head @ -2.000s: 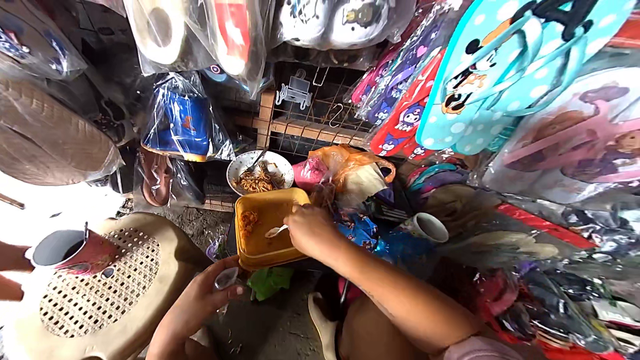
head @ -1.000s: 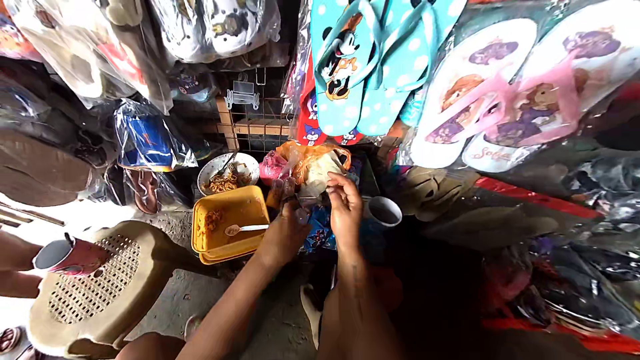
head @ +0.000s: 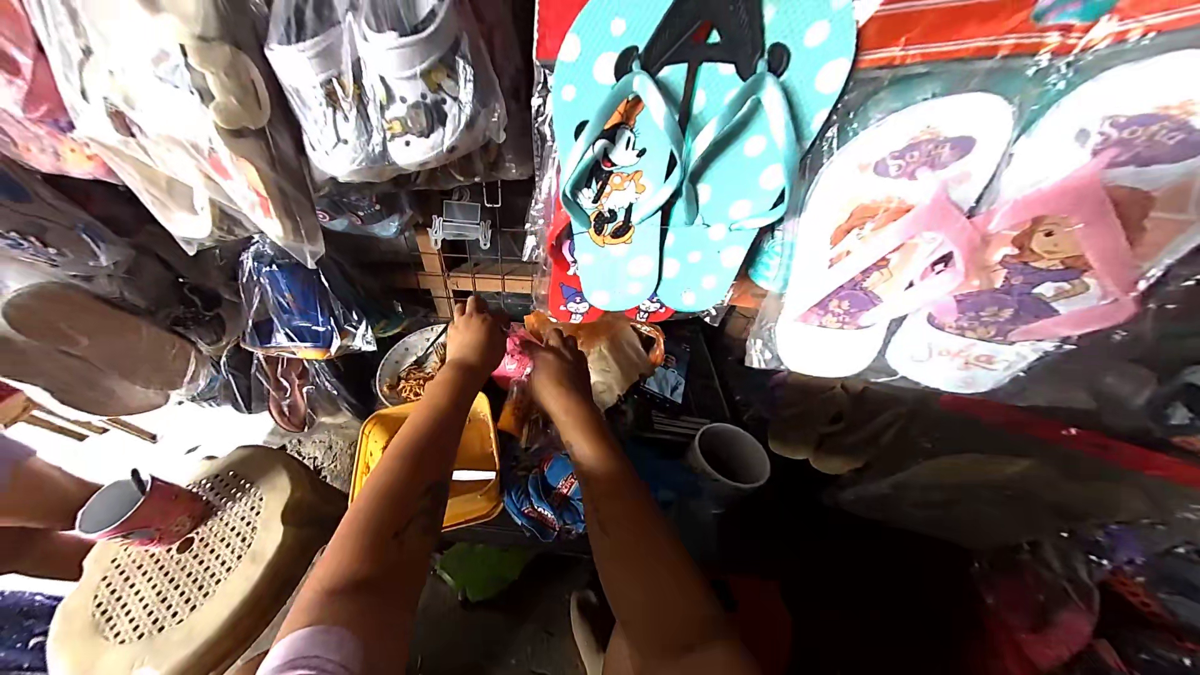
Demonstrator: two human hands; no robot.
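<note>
My left hand (head: pixel 476 339) reaches to the right edge of a speckled bowl (head: pixel 398 361) of noodles, beside a pink plastic packet (head: pixel 513 360). On the packet's other side, my right hand (head: pixel 557 367) has its fingers against it. Which hand grips the packet is hard to tell. A yellow foam tray (head: pixel 480 433) lies under my left forearm, with a white spoon handle (head: pixel 473 475) showing in it. Right of my right hand is crumpled brown paper (head: pixel 614 361) in an orange bag. Blue wrappers (head: pixel 544 497) lie below, and a cup (head: pixel 728 457) is to the right.
A beige plastic stool (head: pixel 178 562) at the left bears a pink cup (head: pixel 142 511), with another person's arm (head: pixel 42 506) beside it. Bagged clogs (head: pixel 408 84), polka-dot flip-flops (head: pixel 684 150) and white-and-pink flip-flops (head: pixel 994 234) hang around a wire grid (head: pixel 487 253).
My two hands have moved left from the paper in the orange bag to the pink packet. Two seconds ago my right hand held the white spoon over the yellow tray.
</note>
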